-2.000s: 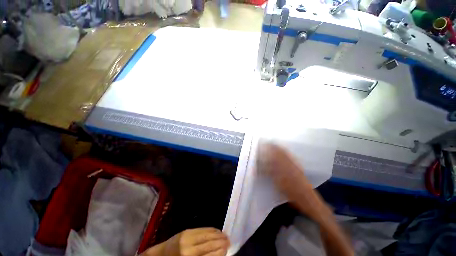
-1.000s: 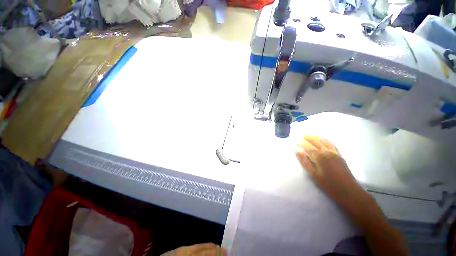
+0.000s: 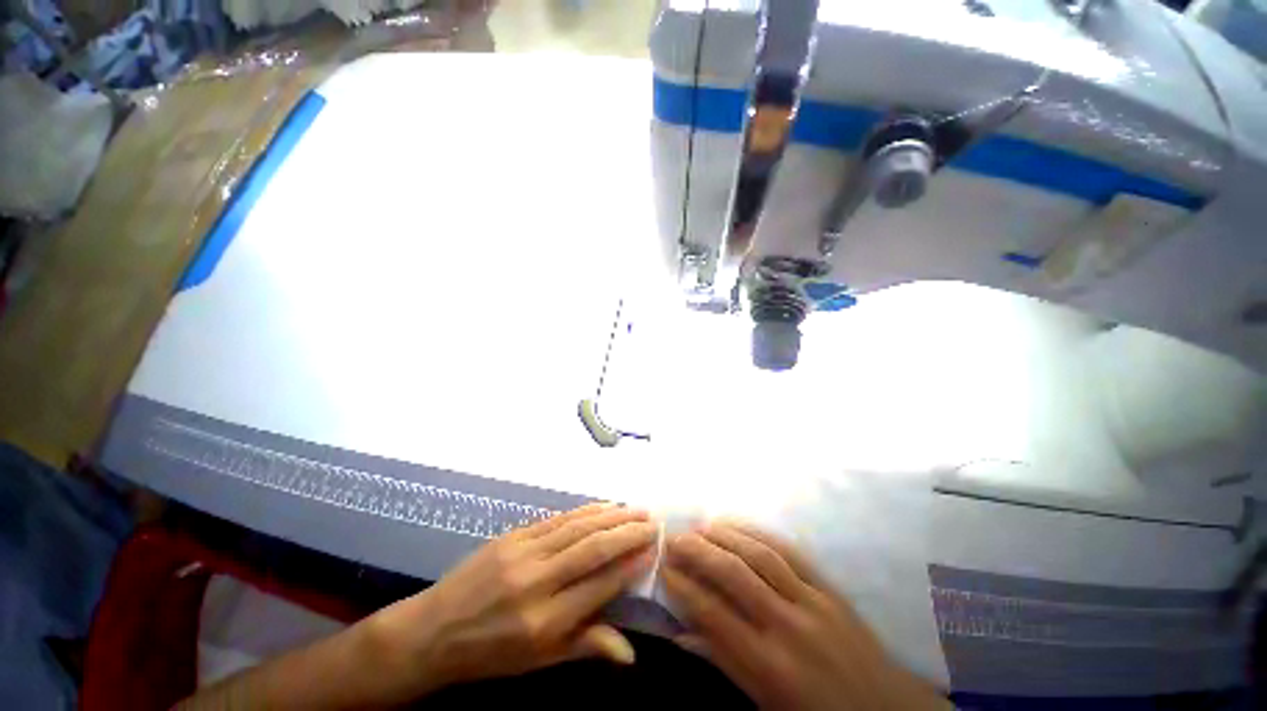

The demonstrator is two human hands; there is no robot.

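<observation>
A white garment panel [image 3: 868, 556] lies on the white table in front of the sewing machine [image 3: 959, 167], its outline partly lost in glare. Both my hands are at its near end, at the front table edge. My left hand [image 3: 556, 576] lies on the left side of a narrow folded edge [image 3: 659, 556], and my right hand [image 3: 750, 590] lies close beside it on the right, fingertips nearly meeting. The fingers press the cloth, and the part under them is hidden. The presser foot and needle area is washed out by the lamp light.
A small dark-tipped piece [image 3: 598, 422] sits by a thin black line left of the hands. A printed ruler [image 3: 334, 486] runs along the front edge. A red basket [image 3: 132, 625] with white cloth is at lower left. Brown tape-covered surface [image 3: 84, 306] and cloth heaps lie left.
My right hand has come back from near the machine head to the front edge. My left hand has moved up onto the table beside it. The view is closer to the machine.
</observation>
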